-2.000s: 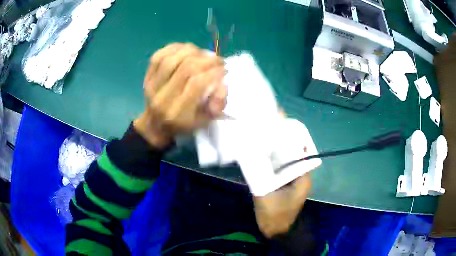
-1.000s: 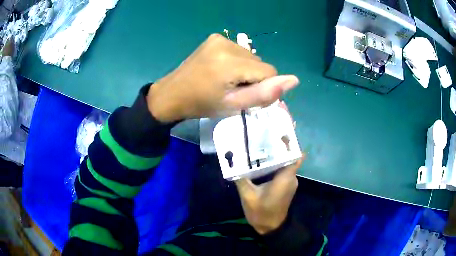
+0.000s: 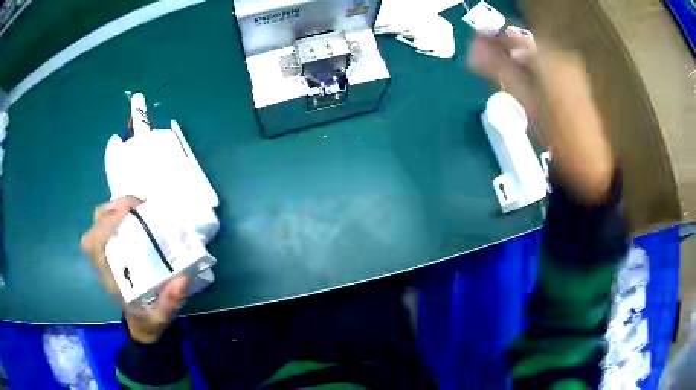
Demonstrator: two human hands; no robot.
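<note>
A white camera body (image 3: 164, 167) with its mounting bracket is held over the left of the bench. The bracket's square base plate (image 3: 141, 255) faces me, with a keyhole slot showing and a black cable (image 3: 153, 239) lying across it. Thin wires and a small white part (image 3: 139, 110) stick out at the far end. My left hand (image 3: 111, 240) grips the base plate end, thumb below. My right hand (image 3: 561, 107) is blurred and raised at the right, fingertips beside small white plates (image 3: 484, 17); whether it holds one cannot be told.
A silver-grey screw feeder (image 3: 317, 72) stands at the back centre, with flat white pieces (image 3: 427, 34) to its right. A spare white bracket (image 3: 515, 152) lies at the right, a second partly hidden by my arm. A brown cardboard surface (image 3: 641, 129) borders the bench; blue bins lie below.
The view has swung right. My left hand now holds the bracket base instead of reaching over the camera. My right hand has let go of the base and moved far right to the small plates.
</note>
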